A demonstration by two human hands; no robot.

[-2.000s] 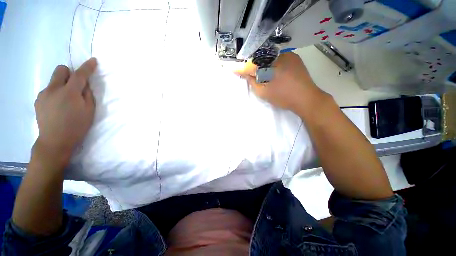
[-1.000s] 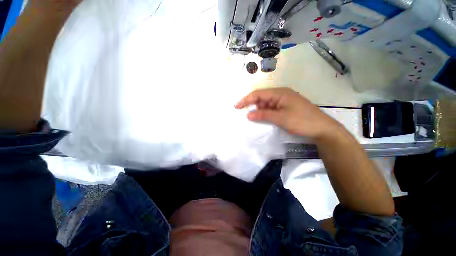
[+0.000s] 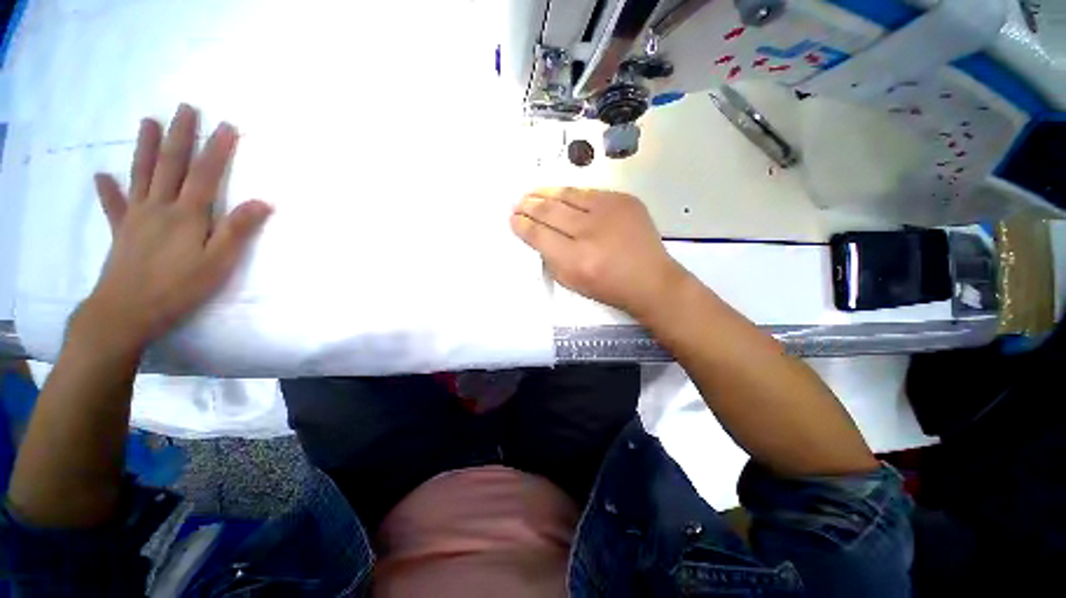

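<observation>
The white fabric panel (image 3: 374,210) lies fairly flat on the table and hangs slightly over its front edge. My left hand (image 3: 175,222) rests flat on the cloth at the left with its fingers spread. My right hand (image 3: 590,240) is at the cloth's right edge, below the presser foot, with its fingers together and bent; its fingertips press or pinch the edge, I cannot tell which. The presser foot area (image 3: 554,99) of the sewing machine (image 3: 842,58) is above my right fingertips. A thin dark line crosses the cloth at the left.
Snips or tweezers (image 3: 756,125) lie on the machine bed (image 3: 701,175). A black smartphone (image 3: 892,269) and a tan block (image 3: 1026,275) are at the right. A grey measuring strip (image 3: 620,342) runs along the front edge. A small round dark spot (image 3: 581,152) is near the needle.
The cloth was bunched and moving; it now lies flatter. My left hand has come back from the top left onto the cloth. My right hand has moved slightly left and up to the cloth's edge.
</observation>
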